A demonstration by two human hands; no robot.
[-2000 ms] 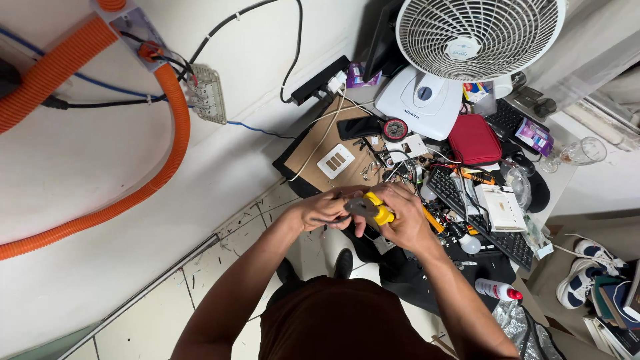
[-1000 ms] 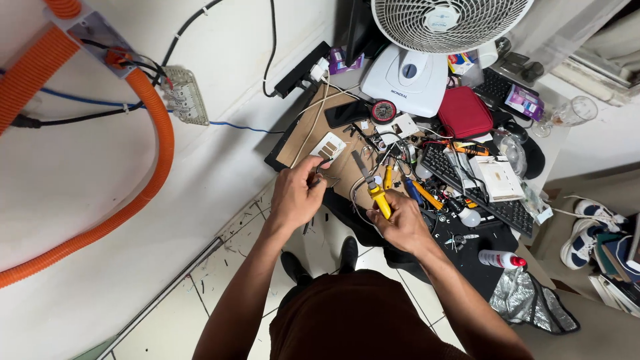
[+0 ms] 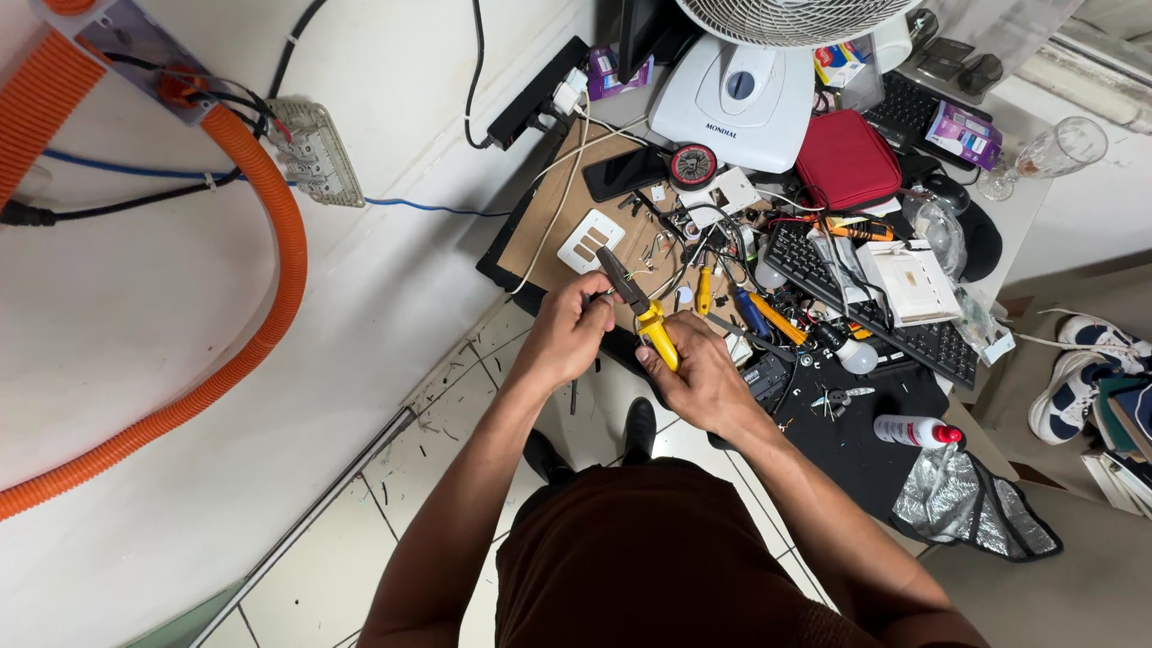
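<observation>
My right hand [image 3: 697, 369] is closed round the yellow handles of a pair of pliers [image 3: 657, 335], whose dark metal jaws point up and left. Between the fingertips of my left hand [image 3: 569, 328] is a dark cable [image 3: 587, 299] with thin bare or light wire ends close to the jaws. Whether the jaws touch the wires is not clear. Just beyond the hands, a white three-slot switch plate [image 3: 590, 241] lies on the brown board [image 3: 544, 211]. A yellow-handled screwdriver [image 3: 704, 290] lies to the right of the pliers.
A white fan base [image 3: 733, 103], a black phone [image 3: 624, 174], a red case [image 3: 848, 160] and a keyboard [image 3: 936, 346] crowd the desk. A light bulb [image 3: 855, 355] and a white bottle [image 3: 913, 431] lie at right. Orange conduit [image 3: 292, 261] runs along the left wall.
The pliers were apart from my left hand one second ago; now their jaws are close to its fingertips. The pliers have turned in my right hand's grip since two seconds ago.
</observation>
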